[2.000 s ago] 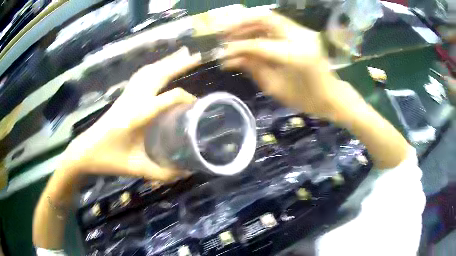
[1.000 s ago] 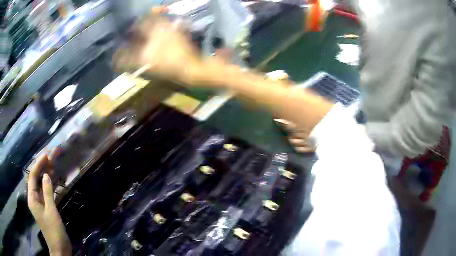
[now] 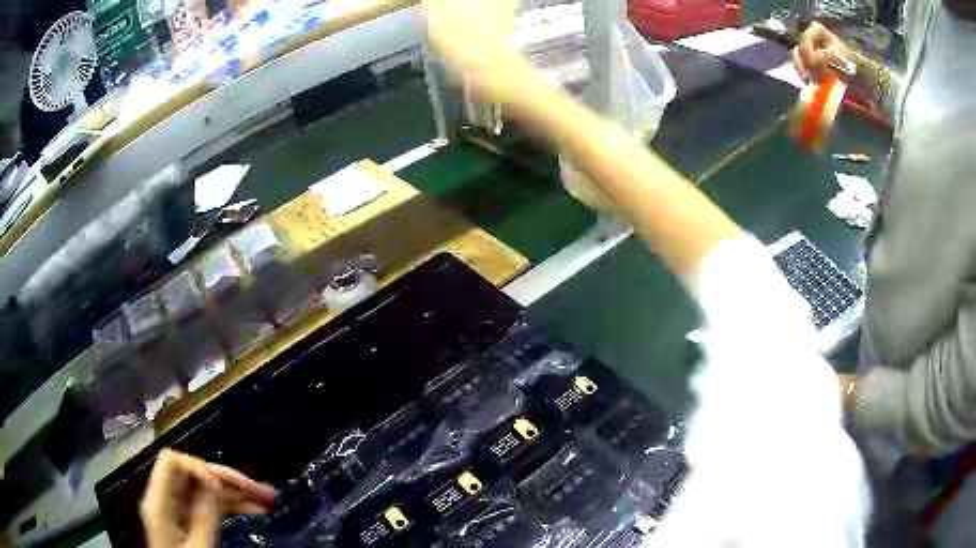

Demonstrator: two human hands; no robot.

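Observation:
Black phone-sized units [image 3: 514, 437] with white print and small gold pictures lie in rows in the black tray [image 3: 353, 369], under shiny, wrinkled clear film [image 3: 423, 428]. The tray's far part shows bare black. My left hand [image 3: 193, 501] is at the tray's near left, fingers bent together; whether it pinches something is unclear. My right arm reaches up and away over the bench; the hand is beyond the top edge.
A small pale roll [image 3: 351, 283] sits on the brown board [image 3: 428, 230] behind the tray. Small clear bags [image 3: 182, 294] lie in a row at left. At right, a person holds an orange-red tape roll [image 3: 819, 110] near a gridded sheet [image 3: 813, 280].
Two seconds ago my left hand held a large clear ring or roll; it no longer does. My right arm has stretched further up, its hand leaving the picture. The view has shifted and is sharper.

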